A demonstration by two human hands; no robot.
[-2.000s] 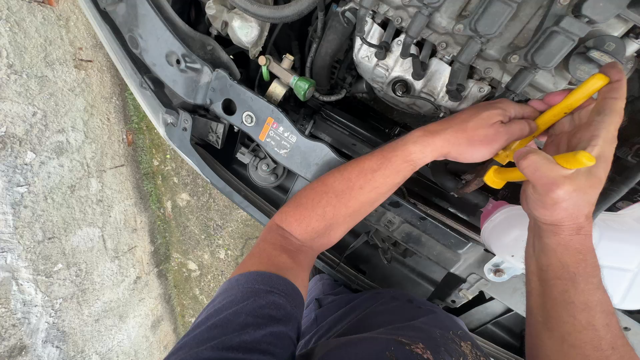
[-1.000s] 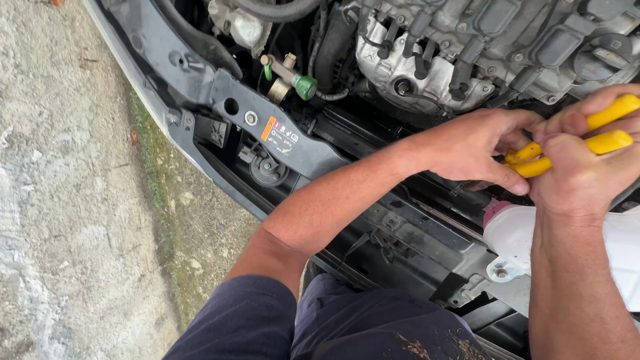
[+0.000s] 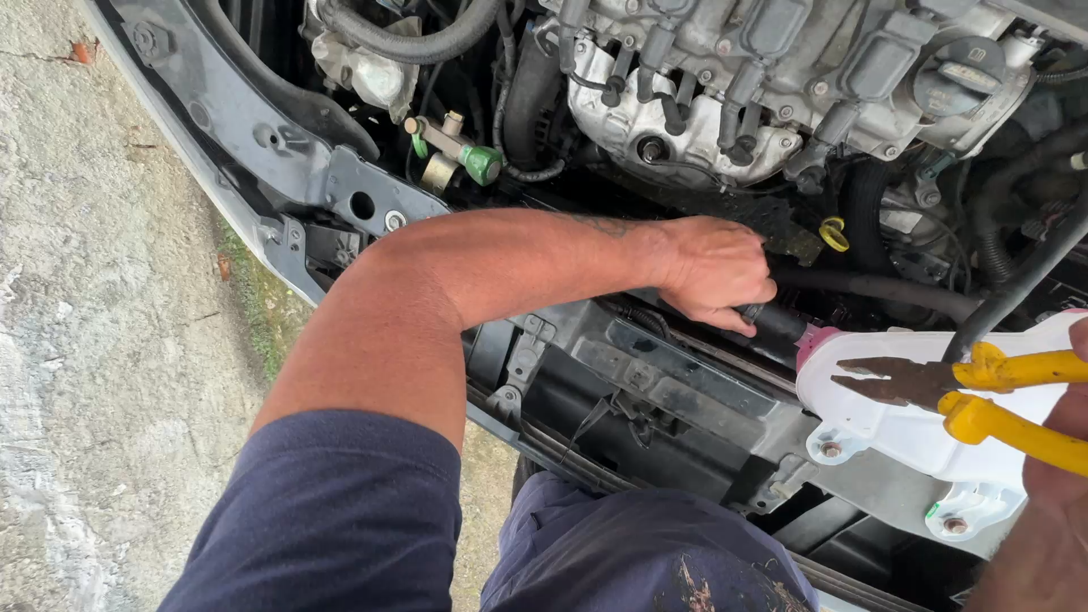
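My left hand is closed around a black rubber hose in front of the engine; its fingertips are partly hidden. The hose's right end meets the pink neck of a white plastic coolant reservoir. At the right edge my right hand holds pliers with yellow grips, partly cut off by the frame. The jaws of the pliers stand apart over the reservoir, with nothing between them. A yellow dipstick loop shows to the right of my left hand.
The engine with its silver heat shield lies beyond my left hand. A green-capped valve fitting stands at the upper left of it. The grey front crossmember runs under my left arm, and concrete ground lies to the left.
My left hand has left the pliers and now grips the hose. My right hand has moved right and toward my body with the pliers, whose jaws now show. The view has come closer.
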